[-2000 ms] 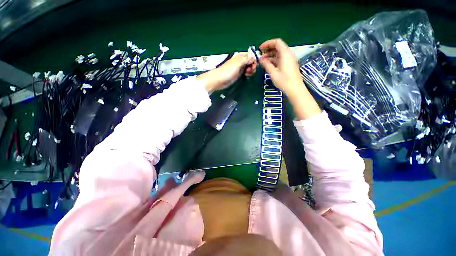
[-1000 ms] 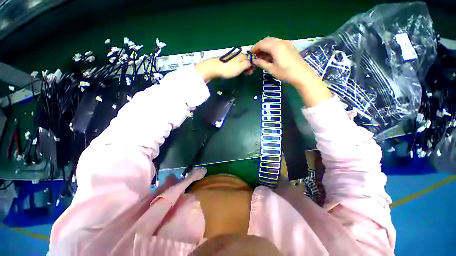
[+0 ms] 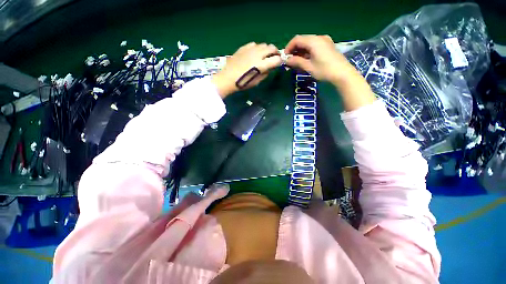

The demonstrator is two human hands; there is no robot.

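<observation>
My left hand [image 3: 251,64] and my right hand [image 3: 316,58] meet near the bench's far side. Between their fingertips is a small white connector housing [image 3: 284,56], pinched from both sides; its details are too small to tell. A thin black open frame gasket [image 3: 247,78] lies on the back of my left hand. A flat dark wired module [image 3: 248,123] lies on the green mat in front of me, its black lead running toward the near edge. The ladder-like gasket strip [image 3: 303,138] runs from below my right hand over the bench edge.
A plain black strip [image 3: 330,161] lies right of the ladder strip. A clear plastic bag of parts [image 3: 427,83] is at the right, with more white-tipped wires [image 3: 477,144] beyond. A dark harness pile [image 3: 72,127] covers the left side. Red-handled pliers [image 3: 20,152] lie far left. A brown box [image 3: 350,180] is below the edge.
The frame gasket appears on the back of my left hand, absent there two seconds ago, and now sits more upright. My left hand has turned; a white connector shows between the fingertips.
</observation>
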